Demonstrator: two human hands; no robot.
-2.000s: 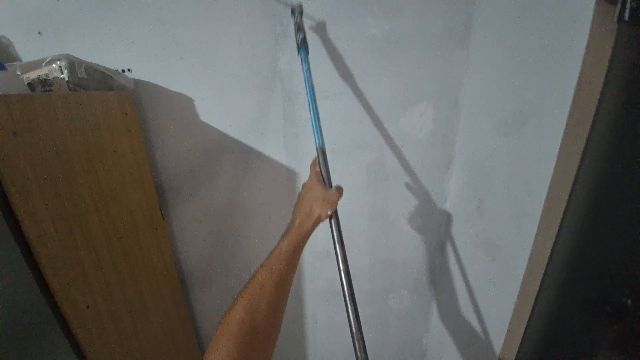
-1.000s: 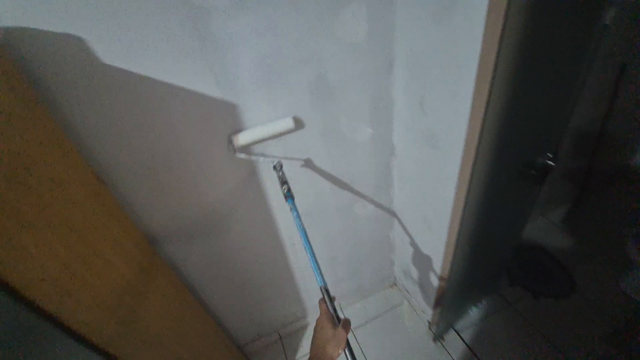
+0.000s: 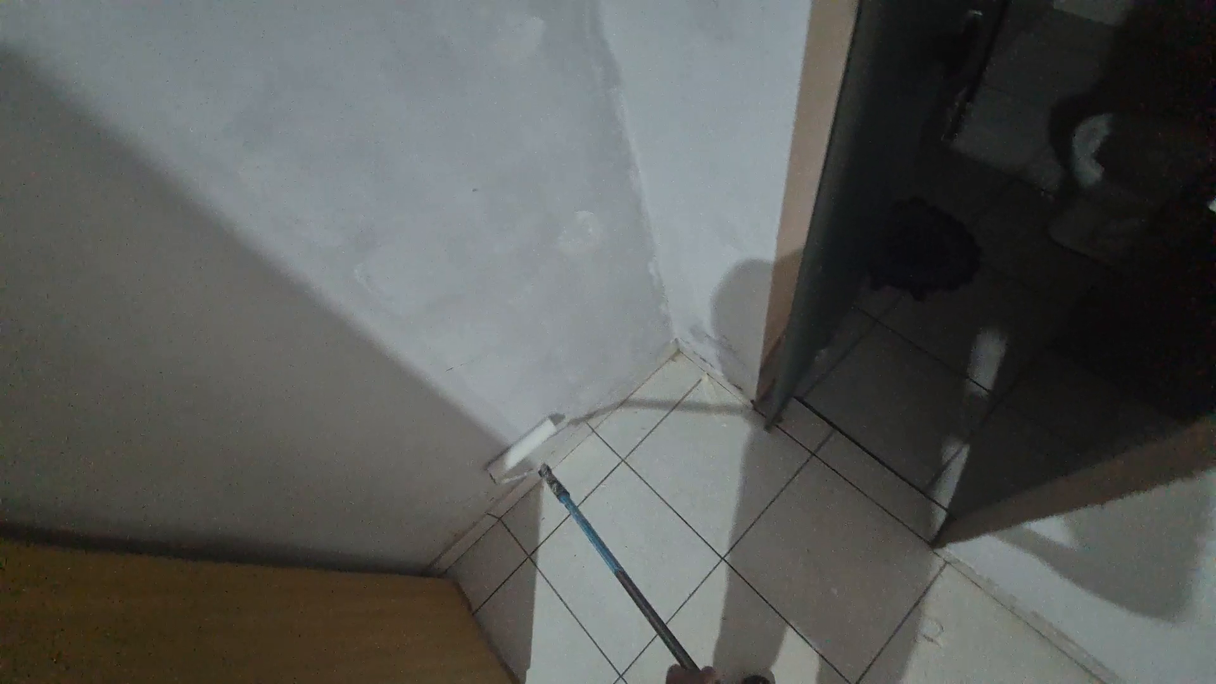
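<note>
At the bottom edge, only the top of my left hand shows, closed around the dark lower part of an extension pole. The pole slants up and left, turning blue near its far end. There a paint roller with a white cover lies against the foot of the grey-white wall, just above the floor edge. My right hand is not identifiable; a small dark sliver at the bottom edge beside my left hand is too cut off to name.
A wooden panel stands at lower left. Pale tiles cover the floor. Right of the wall corner, a doorway with a light frame and dark door opens on a dim room holding a toilet and a dark round object.
The roller has moved down the wall from about mid-wall a second ago to the wall's foot. My left hand keeps hold of the pole. The view has tilted well down.
</note>
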